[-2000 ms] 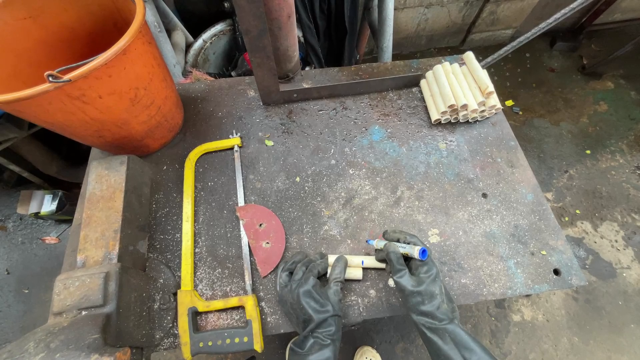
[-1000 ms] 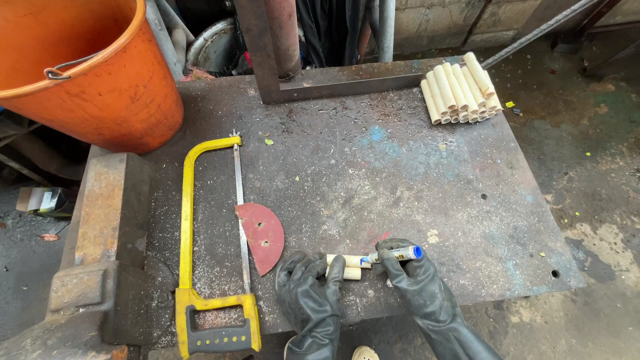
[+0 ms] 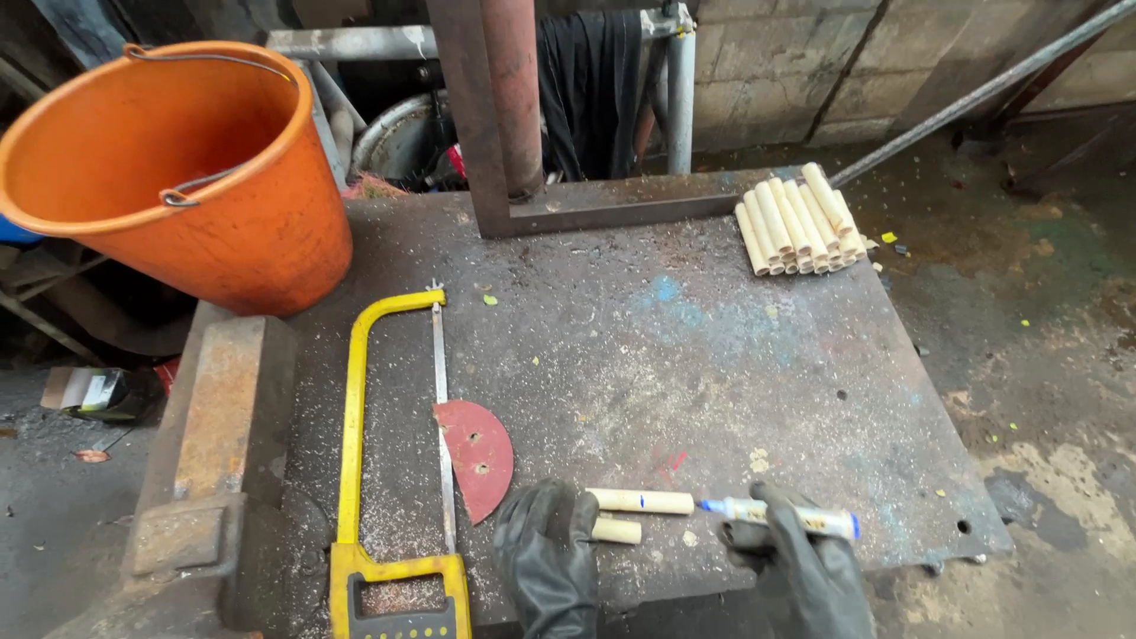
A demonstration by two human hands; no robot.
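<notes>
Two cream plastic tubes lie side by side near the bench's front edge. The longer tube (image 3: 666, 502) bears a blue mark; the shorter one (image 3: 619, 531) is just below it. My left hand (image 3: 548, 550), in a black rubber glove, rests at their left ends, fingers bent against them; how firmly it grips is hidden. My right hand (image 3: 790, 550), gloved alike, holds a blue marker pen (image 3: 821, 519), its uncapped tip pointing left, just right of the longer tube. A yellow hacksaw (image 3: 353, 426) lies to the left, with a red half-disc of sandpaper (image 3: 479, 457) over its blade.
An orange bucket (image 3: 293, 204) stands at the back left, above a rusty vise (image 3: 222, 426). Cut tubes (image 3: 790, 217) are stacked at the back right corner of the steel bench (image 3: 710, 382), near an upright metal frame (image 3: 479, 124). Pale sawdust is scattered about.
A blue mark now shows plainly on the longer tube. The marker, over the tube's right end a second ago, has moved off it, with its tip now bare beside the end.
</notes>
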